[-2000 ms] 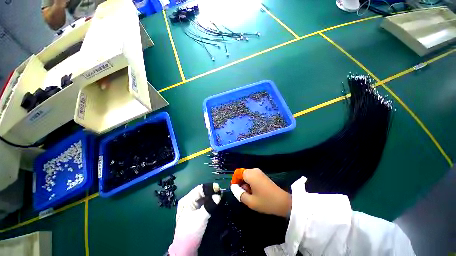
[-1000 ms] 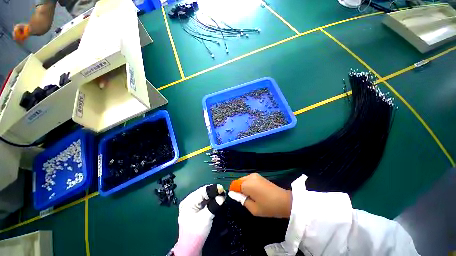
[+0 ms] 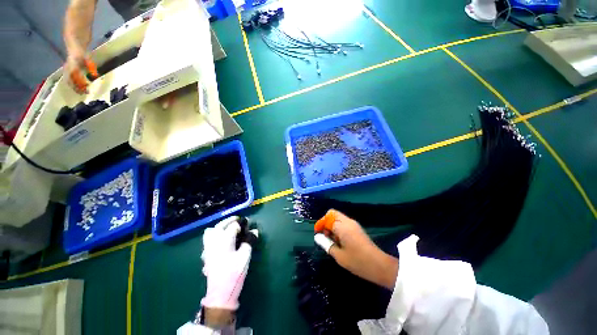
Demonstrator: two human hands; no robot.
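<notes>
My left hand (image 3: 224,265), in a white glove with black-covered fingertips, is over the mat just below the blue housing bin (image 3: 203,190). Its fingers are bent, and I cannot tell if they hold anything. My right hand (image 3: 350,247), with an orange finger cot (image 3: 325,224) and a white-wrapped fingertip, is beside the silvery ends of the black wires (image 3: 419,211). Its fingers are close together; whether a wire is between them is unclear. The pile of finished leads (image 3: 314,288) lies below and left of my right hand. The hands are apart.
A blue tray of small metal parts (image 3: 347,152) sits above the wires. The white parts bin (image 3: 105,206) and cream parts boxes (image 3: 177,127) are at left. Another person's hand (image 3: 80,73) is over a cream box. A separate lead group (image 3: 301,46) lies at the top.
My left hand has left my right hand and moved left to below the housing bin. The other person's hand has come over the cream box. The whole view has shifted slightly.
</notes>
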